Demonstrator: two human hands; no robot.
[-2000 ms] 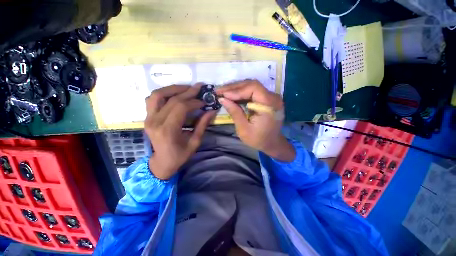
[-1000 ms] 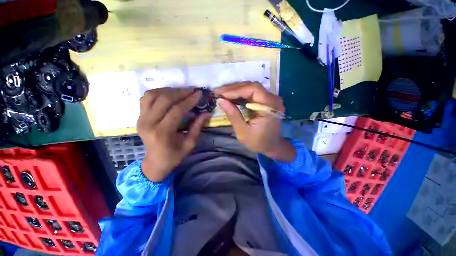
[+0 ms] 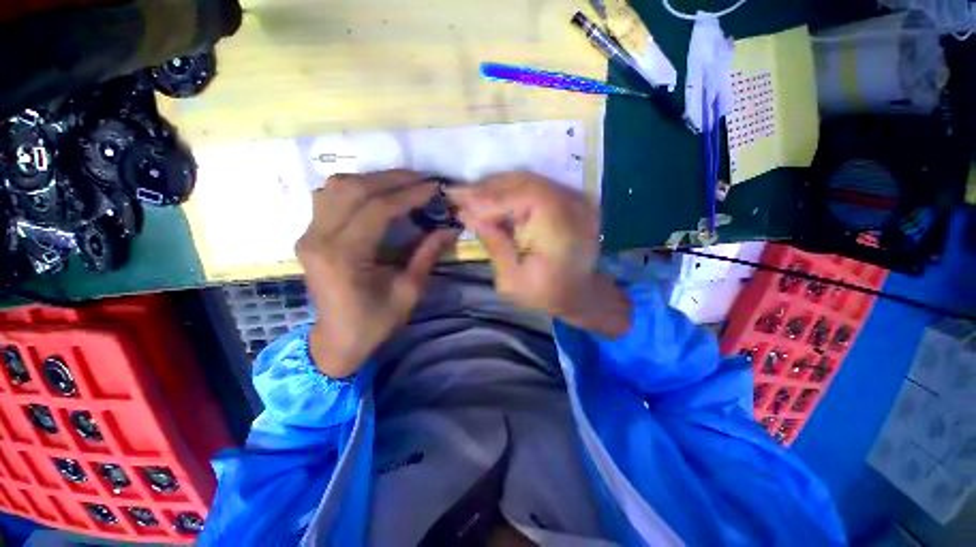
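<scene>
My left hand (image 3: pixel 364 256) holds a small round black unit (image 3: pixel 437 214) between thumb and fingers, above the near edge of the white paper sheet (image 3: pixel 252 214). The unit is dark and partly covered by my fingers. My right hand (image 3: pixel 540 240) is at the right side of the unit, with thumb and fingertips close together near it. The right hand is blurred. The pale-handled tool is hard to make out in it, so I cannot tell what its fingers hold.
Glossy black units (image 3: pixel 102 160) are heaped at the left. Red compartment trays with dark parts stand lower left (image 3: pixel 112 401) and right (image 3: pixel 773 347). Iridescent tweezers (image 3: pixel 546 78), a black marker (image 3: pixel 601 37), white tissue (image 3: pixel 706 69) and a yellow dotted sheet (image 3: pixel 794 107) lie at the upper right.
The pale tool handle that stuck out from my right hand no longer shows clearly. My right hand has turned and blurred. My left hand still holds the unit in about the same place.
</scene>
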